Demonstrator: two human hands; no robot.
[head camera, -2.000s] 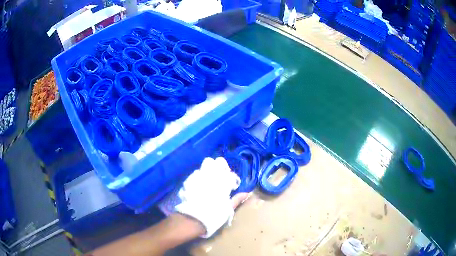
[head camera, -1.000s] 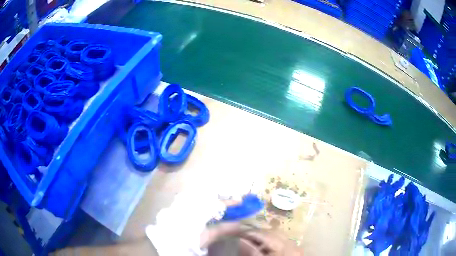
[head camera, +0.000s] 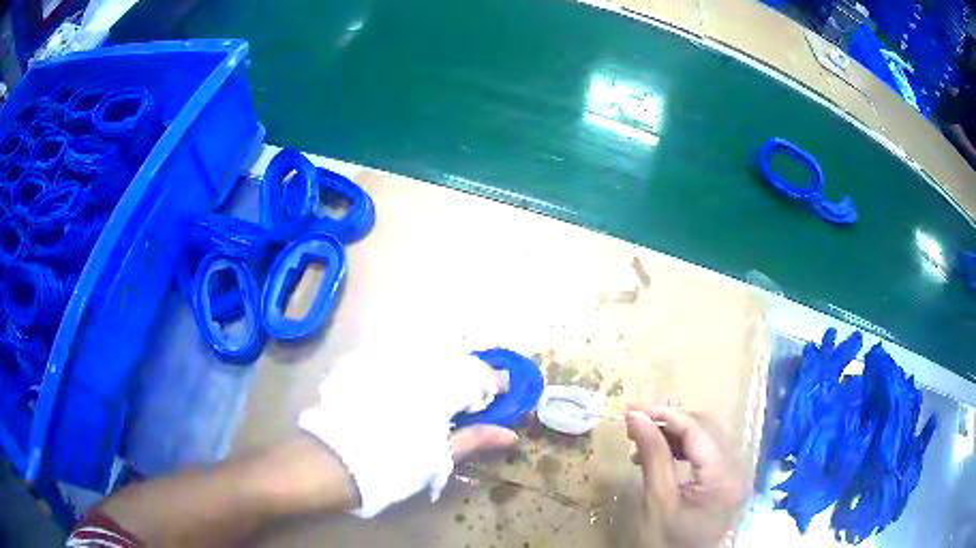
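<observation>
My left hand (head camera: 401, 428), in a white knit glove with bare fingertips, holds a blue oval ring (head camera: 521, 387) at the left edge of the glue cup. The small white cup (head camera: 567, 410) stands on brown-spotted cardboard and holds something whitish. My bare right hand (head camera: 685, 471) is to the right of the cup. It pinches a thin pale stick (head camera: 615, 415) between thumb and fingers, and the stick's left end is at the cup. The glove hides part of the ring.
A blue bin (head camera: 150, 257) full of rings stands at the left. Several loose rings (head camera: 305, 287) lie beside it. A pile of blue strips (head camera: 856, 434) lies at the right. Behind runs a green conveyor belt (head camera: 460, 118) carrying a joined ring and tail (head camera: 794, 169).
The view has swung right, away from the bin. My left hand has gone from beside the bin to the cup, now with a ring. My right hand now shows clearly with the stick.
</observation>
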